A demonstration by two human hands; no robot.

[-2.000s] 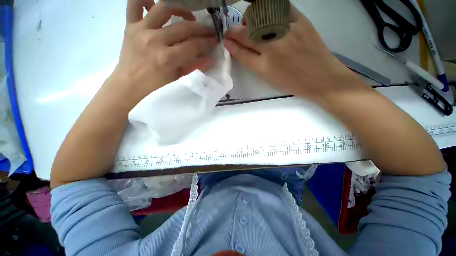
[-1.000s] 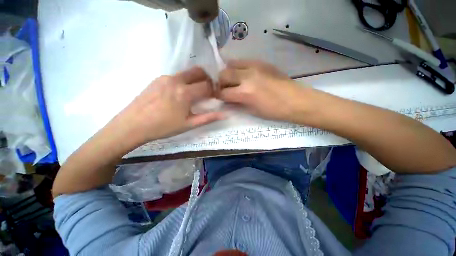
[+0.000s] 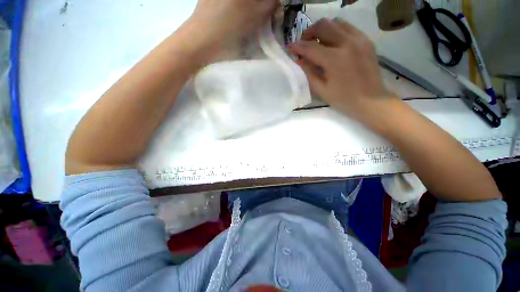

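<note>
A thin white fabric piece [image 3: 245, 100] lies on the machine bed and the white table, with a narrow thicker band [image 3: 285, 65] along its right side. The band runs up to the presser foot area [image 3: 292, 10] at the top edge. My left hand [image 3: 239, 20] is at the fabric's upper left, blurred and partly cut off by the top edge; its fingertips are hard to see. My right hand [image 3: 342, 60] is right of the needle area, with thumb and finger pinching the band's edge.
A ribbed knob [image 3: 394, 14] hangs right of the needle. Tweezers [image 3: 410, 76], black-handled scissors [image 3: 445, 34], a marking pen [image 3: 478, 57] and black snips [image 3: 482, 108] lie at right. A blue basket rim [image 3: 17, 102] is at left. A printed scale [image 3: 365, 158] runs along the front edge.
Both hands have moved up from near the table's front edge to the needle area. The fabric now lies spread below them. The view has shifted, and the knob shows farther right.
</note>
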